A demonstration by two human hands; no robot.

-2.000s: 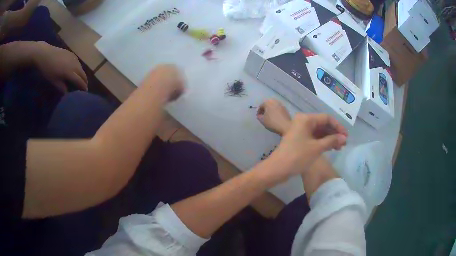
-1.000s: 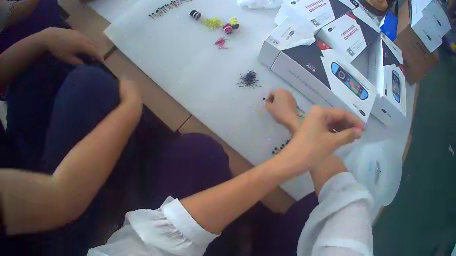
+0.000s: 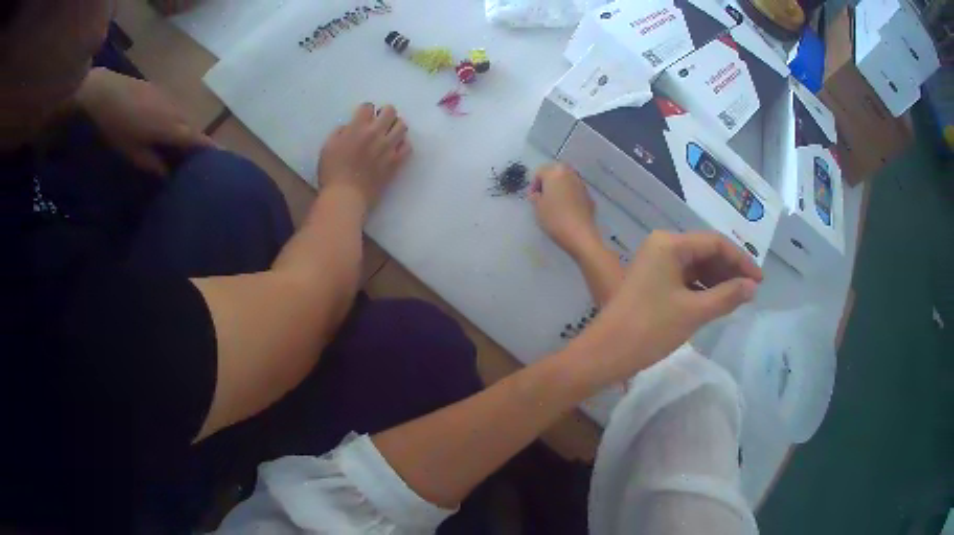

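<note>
My left hand (image 3: 696,282) is raised over the right part of the table, thumb and fingertip pinched together; anything between them is too small to tell. My right hand (image 3: 565,204) reaches from under my left forearm, so my arms cross. Its fingertips are at the right edge of the pile of small black parts (image 3: 509,179) on the white table covering (image 3: 439,225); whether they grip a part cannot be told. A row of small dark-headed pinned pieces (image 3: 578,322) lies beside my left forearm, partly hidden by it.
White printed cartons (image 3: 669,172) stand beyond my hands. A translucent white tub or bag (image 3: 785,366) is at the right table end. A neighbour's hand (image 3: 364,152) rests on the covering at left. Yellow, pink and black pieces (image 3: 450,65) and another row (image 3: 345,26) lie farther back.
My right hand has moved toward the black pile; the dark dot earlier seen at its fingertips no longer shows. My left hand stays raised and pinched. The neighbour's hand has come back onto the covering.
</note>
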